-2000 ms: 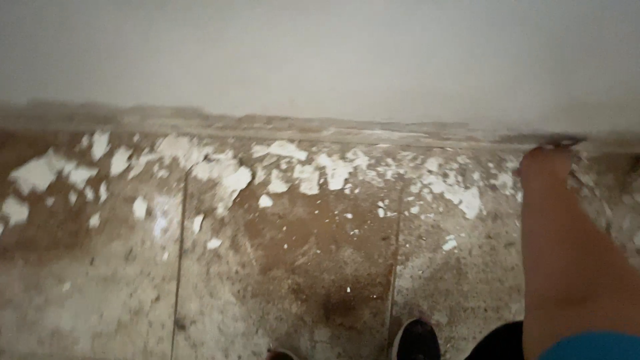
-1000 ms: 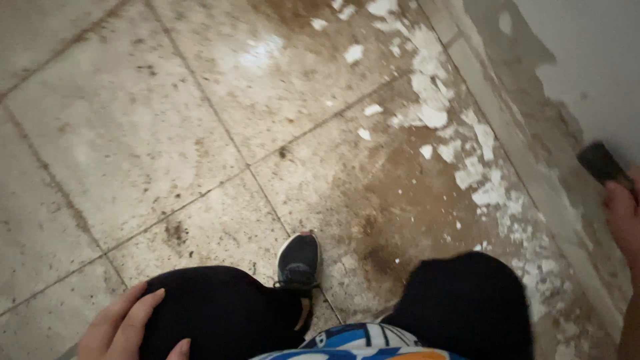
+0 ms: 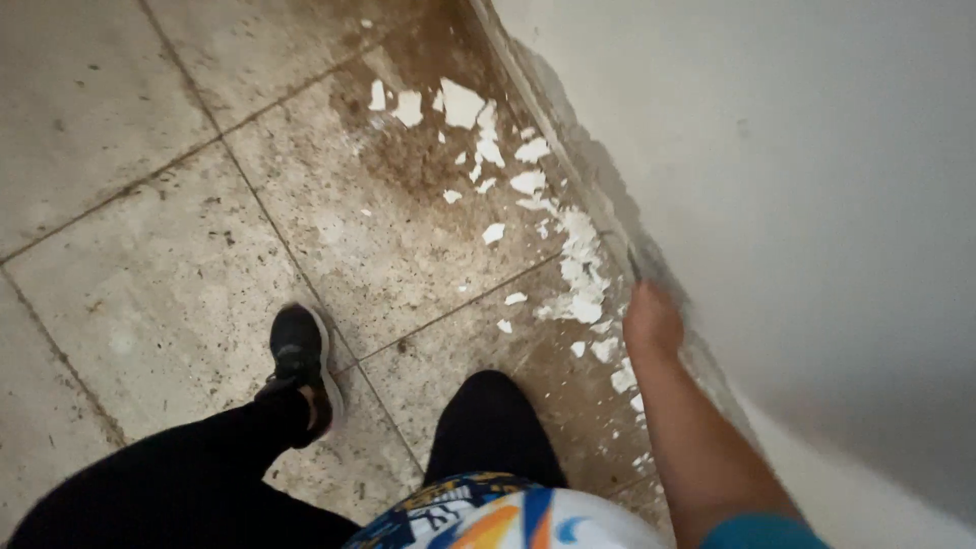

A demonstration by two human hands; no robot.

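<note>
My right hand (image 3: 653, 320) is closed around a thin dark scraping tool (image 3: 634, 263), of which only a narrow end shows past the fingers. The tool meets the foot of the painted wall (image 3: 801, 191), where a rough grey strip (image 3: 610, 171) lies bare of paint. Beside the hand, white paint flakes (image 3: 583, 259) are heaped and scattered on the floor along the wall. The rest of the tool is hidden by my fist. My left hand is out of the picture.
Dirty beige floor tiles (image 3: 175, 305) with dark joints spread out on the left, brown-stained near the wall. My shoe (image 3: 297, 343) stands on them, and my knee in black trousers (image 3: 492, 427) is close to the flakes.
My left hand, seen on my knee a second ago, is out of view. My right hand, then beside the wall with the dark tool showing, is now low at the wall's foot. The view has turned.
</note>
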